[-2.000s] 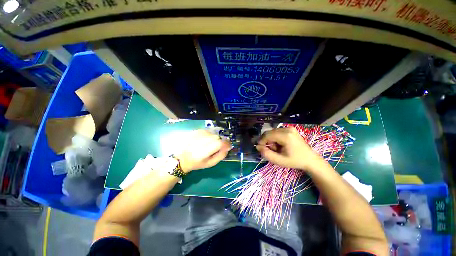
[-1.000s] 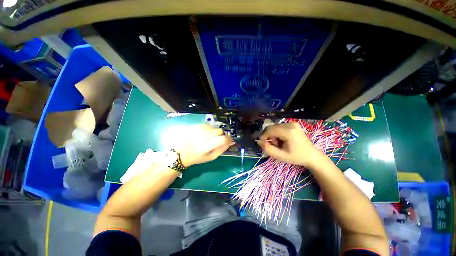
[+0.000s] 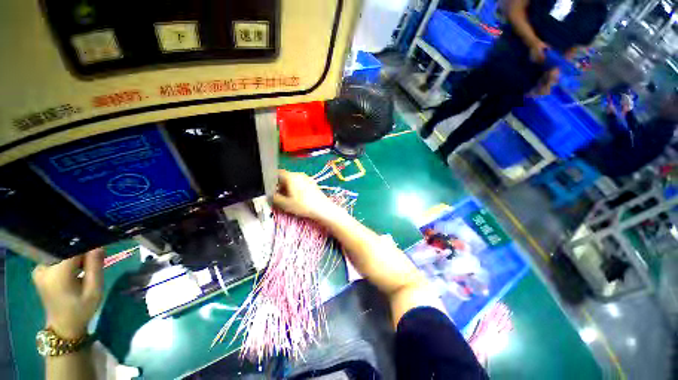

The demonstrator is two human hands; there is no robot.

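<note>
A large fanned bundle of pink, red and white lead wires (image 3: 286, 286) lies right of the tooling, its pale ends over the near table edge. My right hand (image 3: 297, 197) is at the bundle's far end, its fingers closed on wires there; the fingertips are partly hidden. My left hand (image 3: 70, 289), with a gold watch, is raised left of the tooling with curled fingers; whether it holds a wire cannot be told. A few red wires (image 3: 119, 257) lie just right of it. The crimping machine (image 3: 149, 89) stands over the metal tooling (image 3: 197, 249).
A red tray (image 3: 305, 126), a black fan (image 3: 360, 115) and a yellow-edged frame (image 3: 348, 169) are at the rear. A blue bin (image 3: 513, 256) with bagged items is at right, more pink wires (image 3: 492, 330) near it. A person (image 3: 513, 59) stands beyond, by blue bins.
The view has swung to the right. My left hand has moved away from the tooling to the left. My right hand has moved from the tooling onto the wire bundle's far end.
</note>
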